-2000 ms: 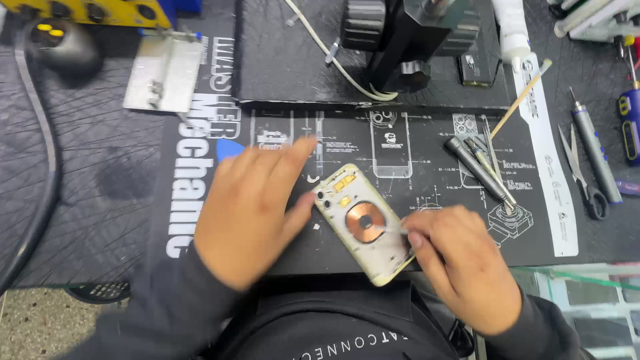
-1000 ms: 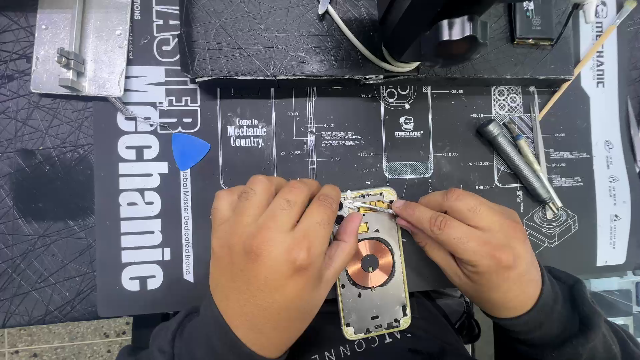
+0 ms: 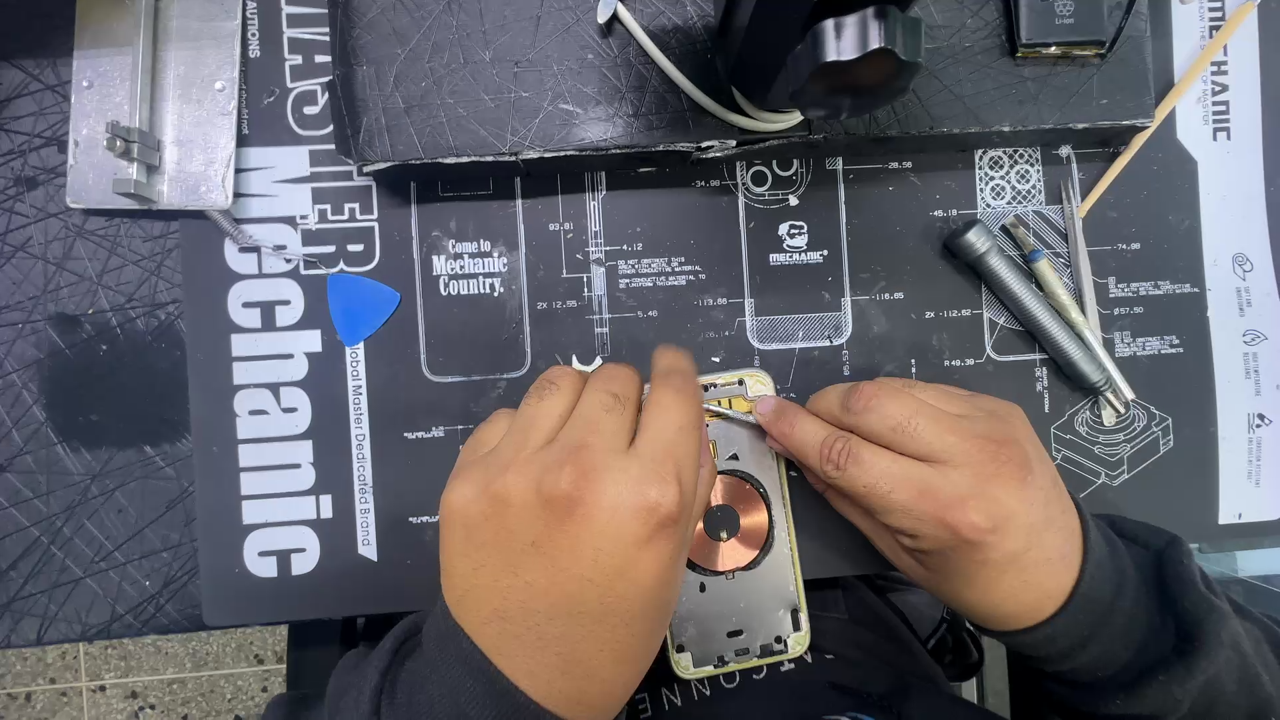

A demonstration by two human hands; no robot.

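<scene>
An opened phone housing (image 3: 745, 610) with a yellow frame and a copper charging coil (image 3: 732, 522) lies at the front edge of the mat. Over its upper left side is my left hand (image 3: 590, 500), gripping that side; its raised index finger is blurred. My right hand (image 3: 930, 480) pinches a thin metal tool (image 3: 732, 411), whose tip reaches the gold contacts near the housing's top; most of this tool is hidden by the fingers. A small white piece (image 3: 587, 364) shows just beyond the left knuckles.
A blue plastic pick (image 3: 362, 308) and a metal holder (image 3: 155, 110) are at the left. At the right lie a grey screwdriver (image 3: 1030, 310), tweezers (image 3: 1083, 260), another slim tool (image 3: 1065, 300) and a wooden stick (image 3: 1165, 110). A black raised platform (image 3: 550, 90) spans the back.
The right hand's tool has come to the housing's upper part since two seconds ago. My left hand has closed in over the housing's upper left. The view has moved nearer.
</scene>
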